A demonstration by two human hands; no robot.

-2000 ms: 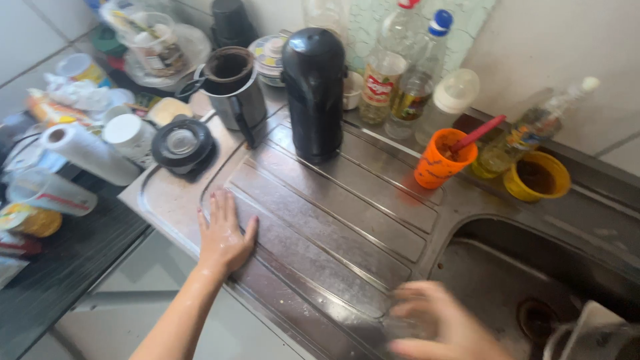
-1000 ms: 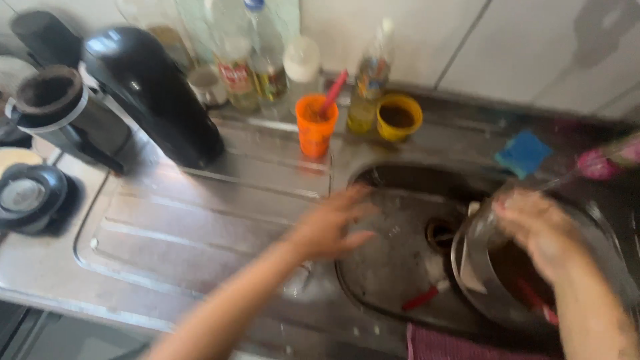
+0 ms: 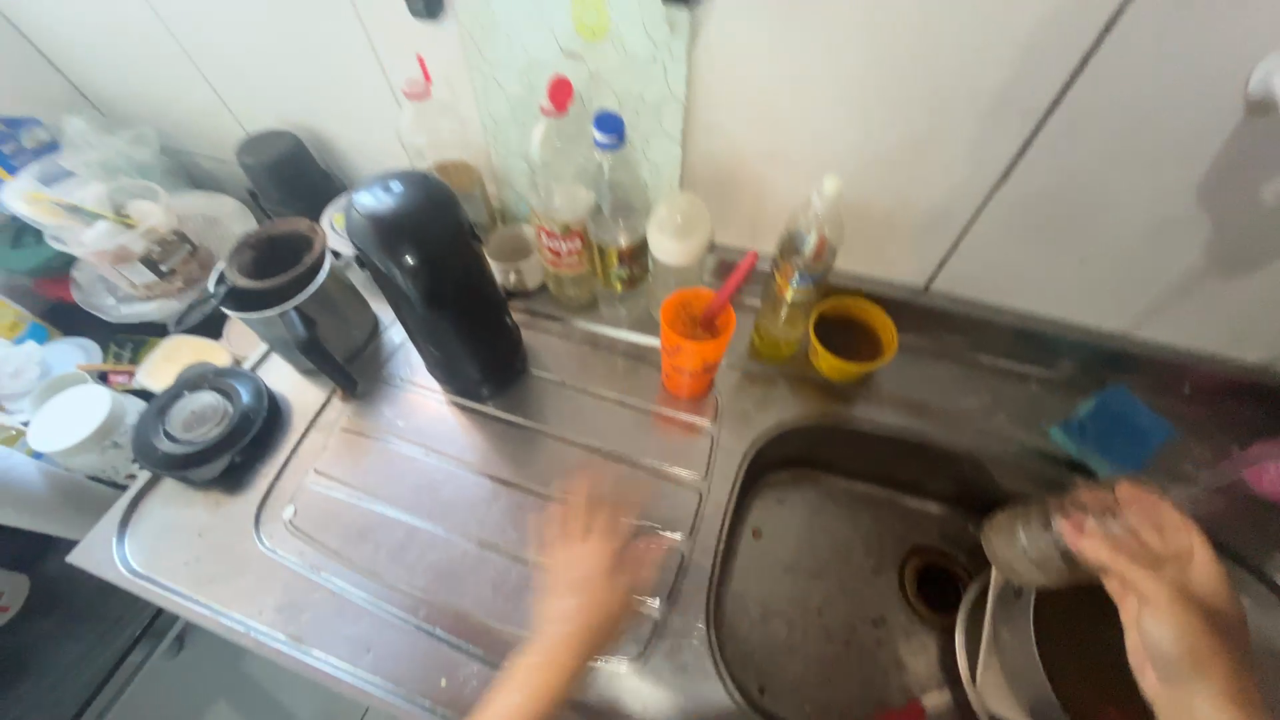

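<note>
My left hand (image 3: 590,550), blurred, is over the ridged steel drainboard (image 3: 430,530) just left of the sink (image 3: 820,560), with nothing seen in it. At the right side of the basin my right hand (image 3: 1150,570) grips a small clear container (image 3: 1035,540), which looks like a cup or glass, above a metal pot (image 3: 1010,640). Behind the drainboard stand a black thermos (image 3: 440,290) and an orange cup (image 3: 695,345) with a pink-handled utensil (image 3: 735,285) in it. A yellow tub (image 3: 850,340) of dark contents sits behind the basin.
Plastic bottles (image 3: 565,210) line the wall. A blue sponge (image 3: 1112,430) lies behind the sink on the right. At the left are a metal jug (image 3: 290,300) with a black handle, a black lid (image 3: 200,420), and a crowd of plastic containers (image 3: 75,425).
One second ago my right hand was over the pot with no clear container visible in it; now it holds one. My left hand has moved from the basin's left edge onto the drainboard.
</note>
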